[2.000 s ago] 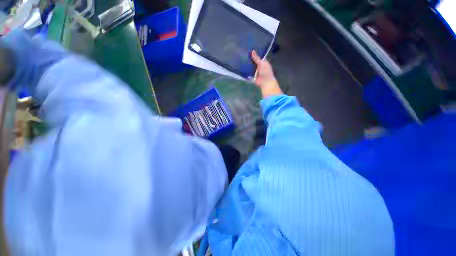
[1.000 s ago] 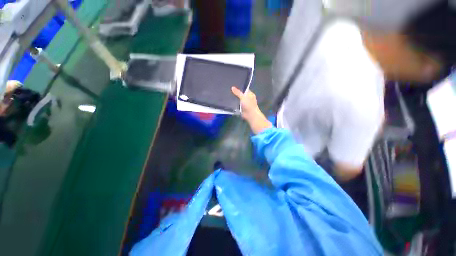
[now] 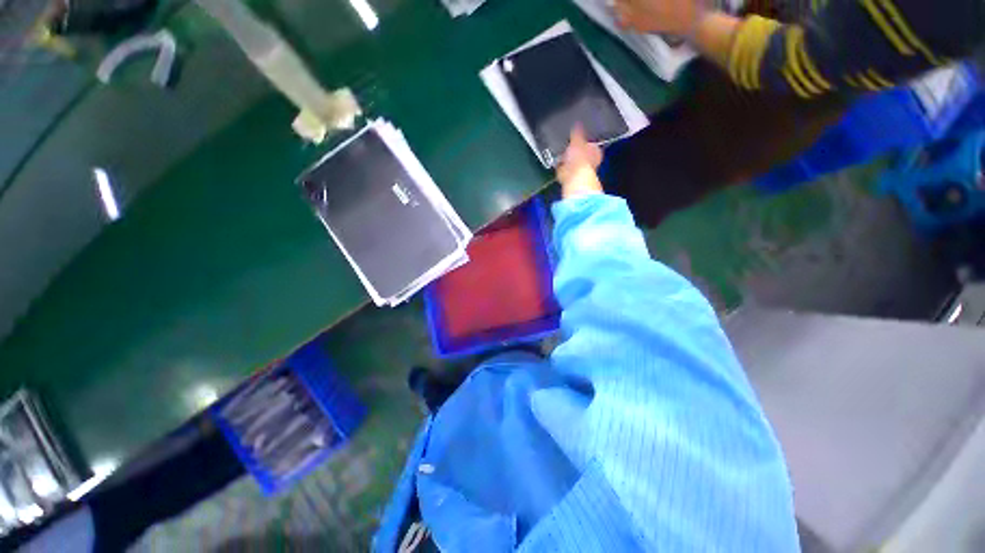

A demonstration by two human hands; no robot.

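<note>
My right hand [image 3: 580, 160] grips the near edge of a dark tablet [image 3: 553, 89], thumb on top and the other fingers mostly hidden. The tablet lies on a white sheet [image 3: 630, 110] that sticks out around it, over the green bench near its front edge. Whether it touches the bench cannot be told. A stack of dark tablets with white sheets [image 3: 383, 221] sits to the left, its corner over the bench edge. My left hand is not in view.
A blue bin with a red inside [image 3: 495, 283] stands below the bench edge. Another blue bin [image 3: 283, 421] holds several pale items. Another person's hand [image 3: 664, 15] and striped sleeve are at the top right, by white sheets. A beige-tipped bar [image 3: 324, 113] crosses the bench.
The view has swung round to the bench. My right hand has brought the tablet and white sheet from over the floor to the bench. The person in white has left the view.
</note>
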